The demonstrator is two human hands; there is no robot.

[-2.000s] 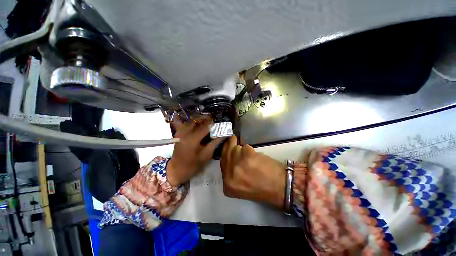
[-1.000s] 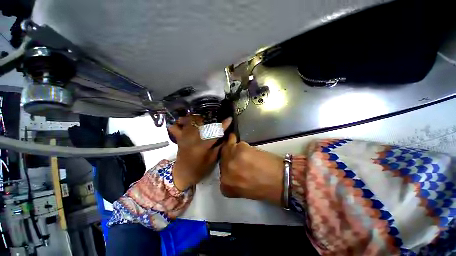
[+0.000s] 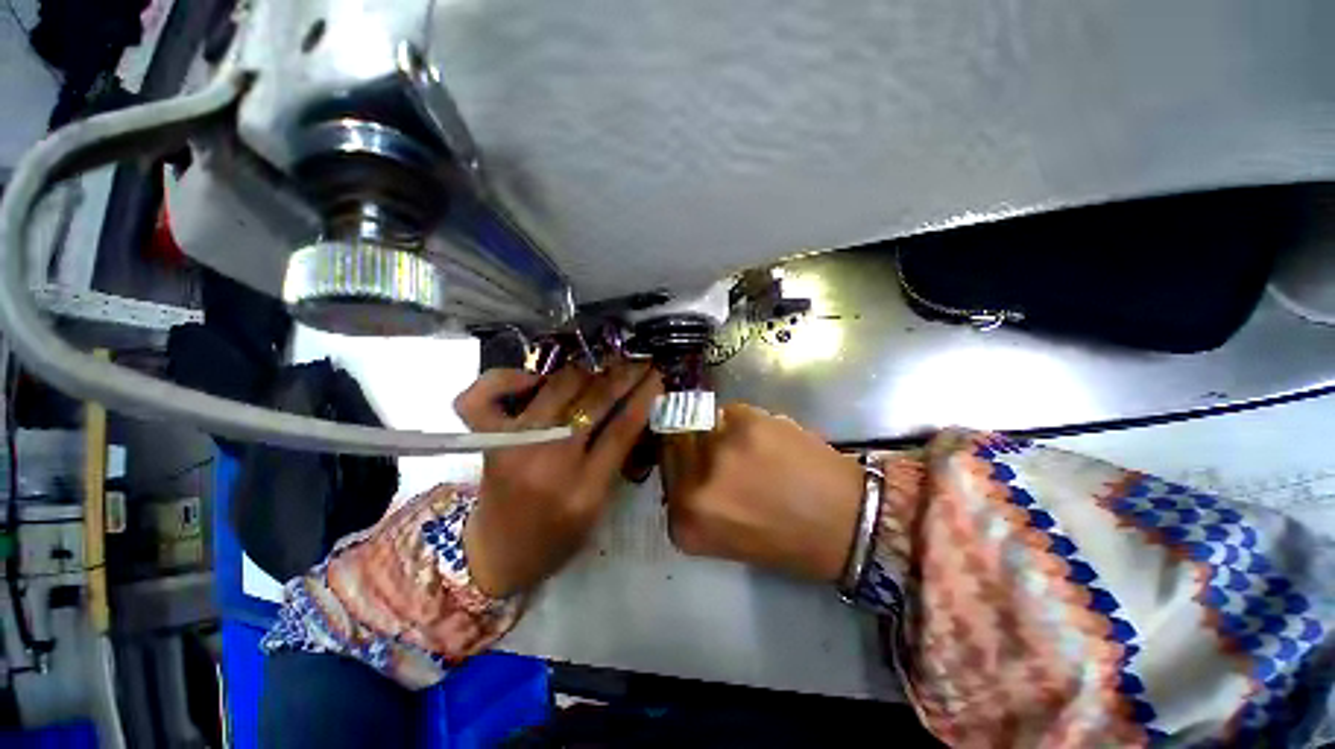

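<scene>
A small black work piece (image 3: 640, 451) shows between my hands, mostly hidden under my fingers and the tension knob. My left hand (image 3: 549, 468) is on its left side, with fingertips close to the small metal needle parts (image 3: 593, 348). My right hand (image 3: 761, 490) is curled at its right side, thumb and fingers together. The silver ribbed tension knob (image 3: 684, 411) hangs over the place where the hands meet. The needle itself cannot be made out.
The pale machine head (image 3: 879, 117) fills the top. A knurled knob (image 3: 363, 278) and curved guard (image 3: 220, 417) are close at left. A black zippered item (image 3: 1083, 278) lies under the arm. Black pieces (image 3: 315, 483) lie at left; a blue bin (image 3: 491, 699) is below.
The view has shifted, so the machine parts sit lower and further right. My left fingers are now more spread and bent near the needle parts. My right hand stays beside the piece.
</scene>
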